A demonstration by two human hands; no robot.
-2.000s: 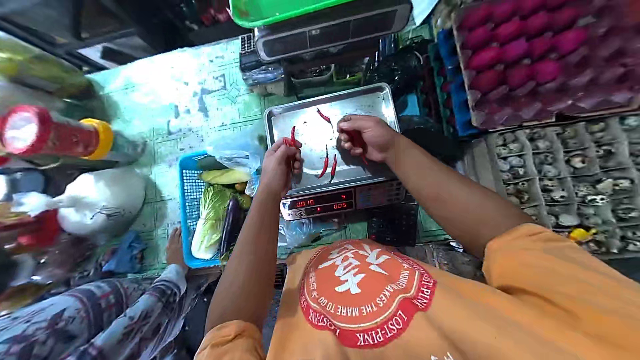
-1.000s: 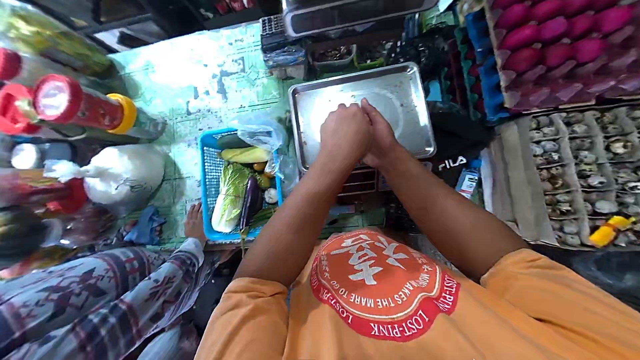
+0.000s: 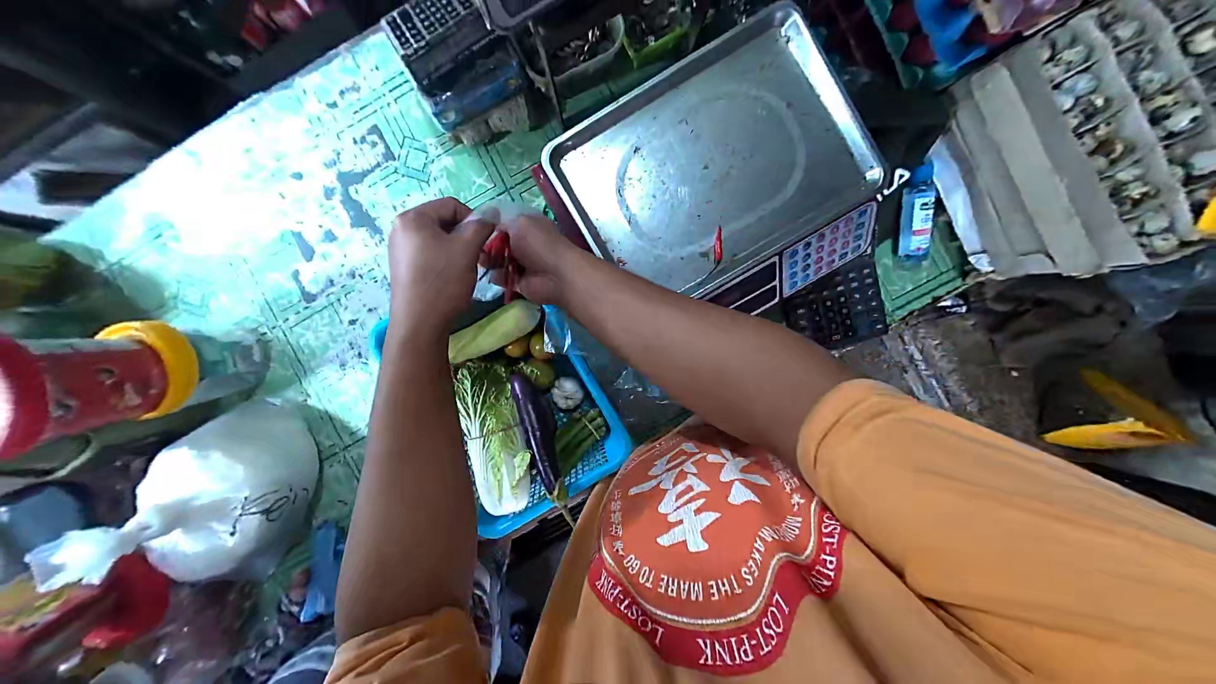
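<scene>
Above the far end of a blue plastic basket [image 3: 608,454], my left hand [image 3: 432,252] pinches a thin clear plastic bag [image 3: 503,211]. Close beside it, my right hand [image 3: 541,258] holds red chili peppers [image 3: 498,249] at the bag. The basket holds a napa cabbage [image 3: 496,442], a purple eggplant [image 3: 537,427], a pale green long vegetable [image 3: 494,332], garlic [image 3: 567,391] and green pods [image 3: 579,439]. One red chili [image 3: 718,245] lies on the steel tray [image 3: 760,123] of a digital scale.
A knotted white plastic bag [image 3: 228,489] and a red jar with a yellow rim [image 3: 95,380] stand at left. On the right are a small blue bottle [image 3: 917,214] and trays of quail eggs [image 3: 1121,123]. Dark bins [image 3: 579,57] sit behind.
Both hands have moved left from the scale's tray to the blue basket. Several chilies lay on the tray two seconds ago; now one shows there. The view has shifted and turned.
</scene>
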